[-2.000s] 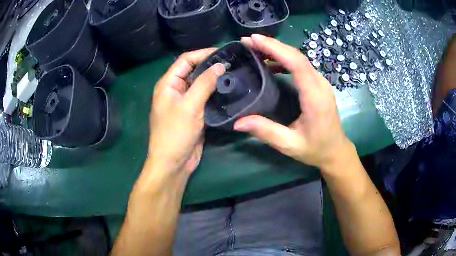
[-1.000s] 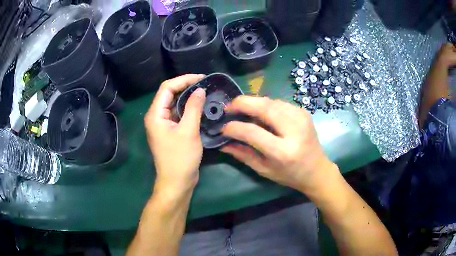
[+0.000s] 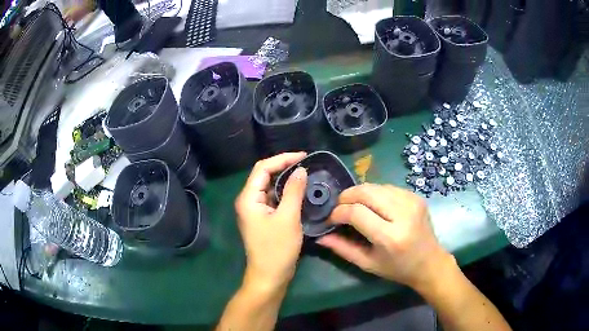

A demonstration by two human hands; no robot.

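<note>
A black housing (image 3: 319,194) is held above the green bench, open top towards me, its round centre boss showing. My left hand (image 3: 274,213) grips its left side, thumb over the rim inside and fingers outside. My right hand (image 3: 387,236) is at its right side, index and middle fingertips over the rim inside, thumb at the lower outside. Whether a small piece is under the right fingertips is hidden. The pile of button pieces (image 3: 445,152) lies to the right of my hands.
Stacks of housings stand behind, such as this tall one (image 3: 216,123), with a low housing (image 3: 354,116) beside them. A water bottle (image 3: 77,229) and circuit boards (image 3: 90,158) are at left. Bubble wrap (image 3: 529,155) lies at right. A purple sheet (image 3: 242,66) is behind.
The view has shifted, showing more of the bench's back. Over the last second both hands keep nearly the same hold. Earlier, the right hand was spread around the housing's outside; now its fingertips are inside the rim.
</note>
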